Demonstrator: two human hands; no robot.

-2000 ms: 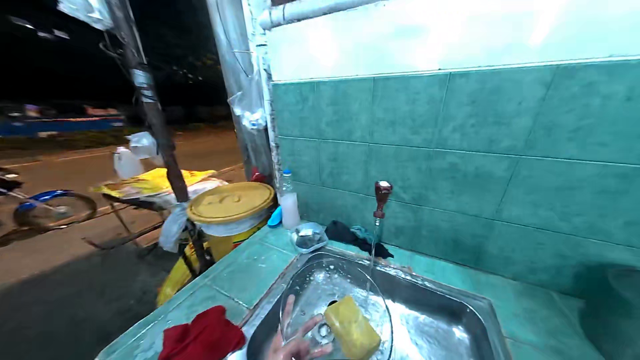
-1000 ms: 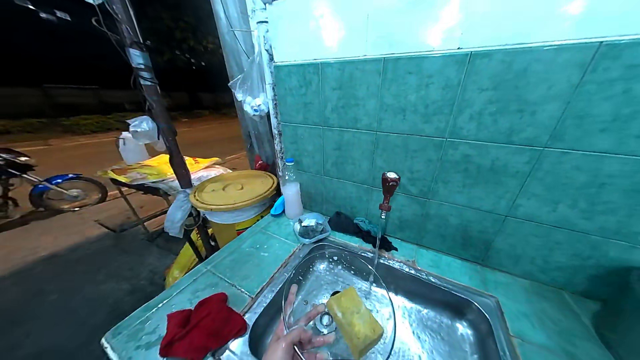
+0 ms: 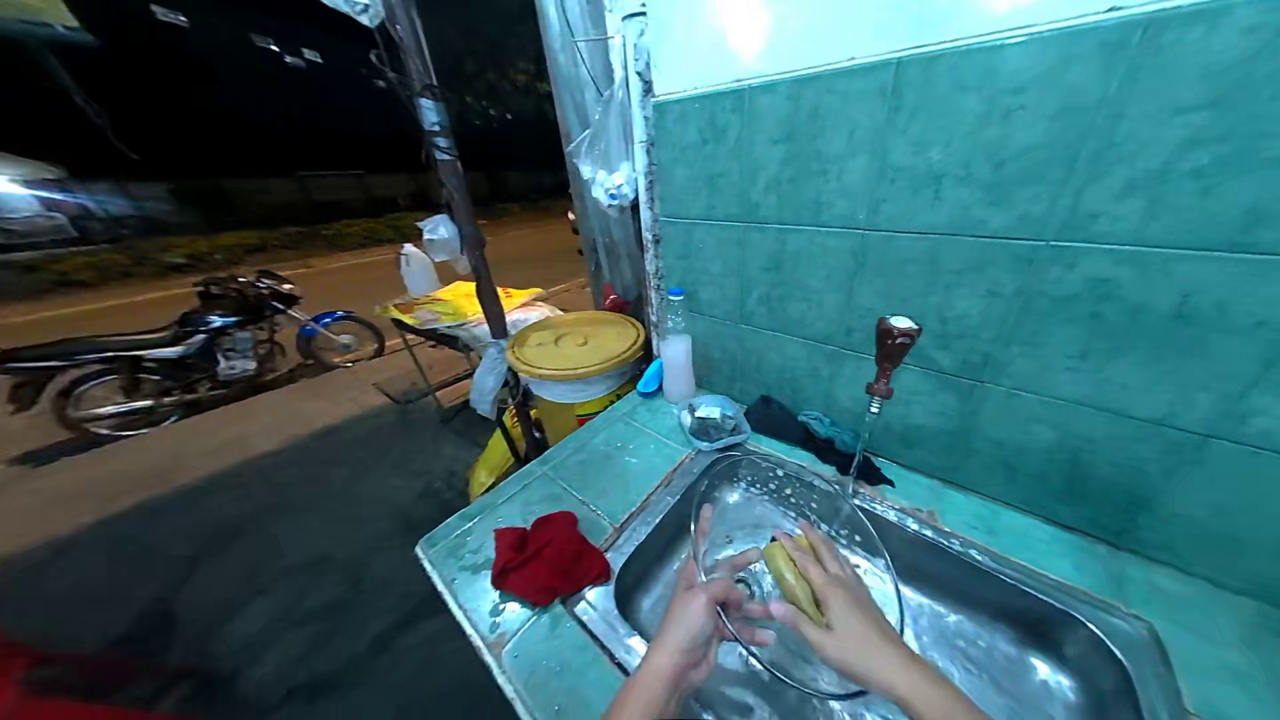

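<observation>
A clear glass plate or lid (image 3: 745,500), round with a thin rim, is held tilted over the stainless steel sink (image 3: 1000,590). My left hand (image 3: 700,615) supports it at the left rim, fingers spread partly behind the glass. My right hand (image 3: 835,605) grips a yellow sponge (image 3: 792,582) and presses it to the glass. Water runs from the tap with a dark red handle (image 3: 890,350), just behind the plate. Whether the glass is flat or curved, I cannot tell.
A red cloth (image 3: 550,558) lies on the green tiled counter (image 3: 570,650). Behind the sink are a small plastic dish (image 3: 713,422), a bottle (image 3: 677,350) and dark cloths (image 3: 790,425). A lidded yellow bucket (image 3: 577,350) stands beyond the counter's edge; a motorcycle (image 3: 220,350) is parked farther off.
My right hand now shows on the sponge and the front of the glass, with the sponge turned more edge-on. The view has shifted towards the street.
</observation>
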